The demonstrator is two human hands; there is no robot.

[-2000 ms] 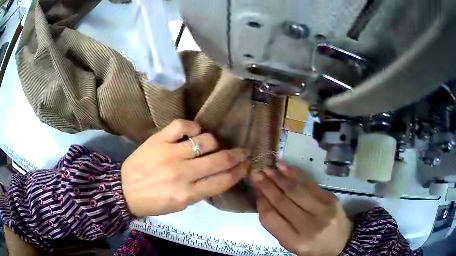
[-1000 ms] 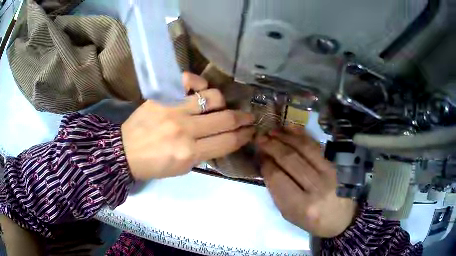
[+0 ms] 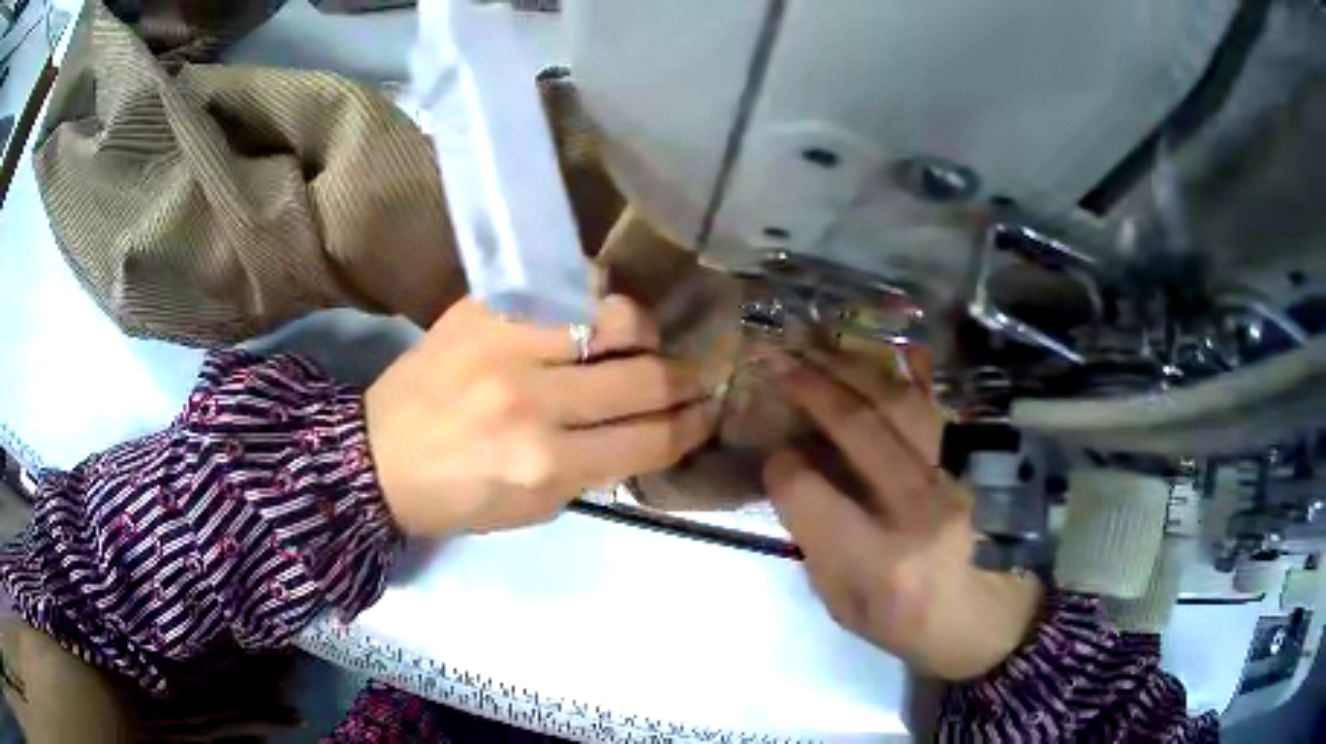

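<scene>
A brown ribbed garment piece lies bunched at the left and runs under my left hand to the needle area. My left hand, with a ring on one finger, presses and holds the cloth just left of the presser foot. My right hand has its fingertips on the cloth end directly below the foot; the fingers are blurred and shaded. The cloth edge between the hands is partly hidden by the fingers.
The grey sewing machine head fills the top right. A white translucent bar hangs just above my left hand. Cream ribbed knobs stand right of my right hand. A measuring tape strip runs along the table's front edge.
Both hands and the cloth end have moved up towards the presser foot since two seconds ago. In the last second my right fingers have spread slightly over the cloth below the foot.
</scene>
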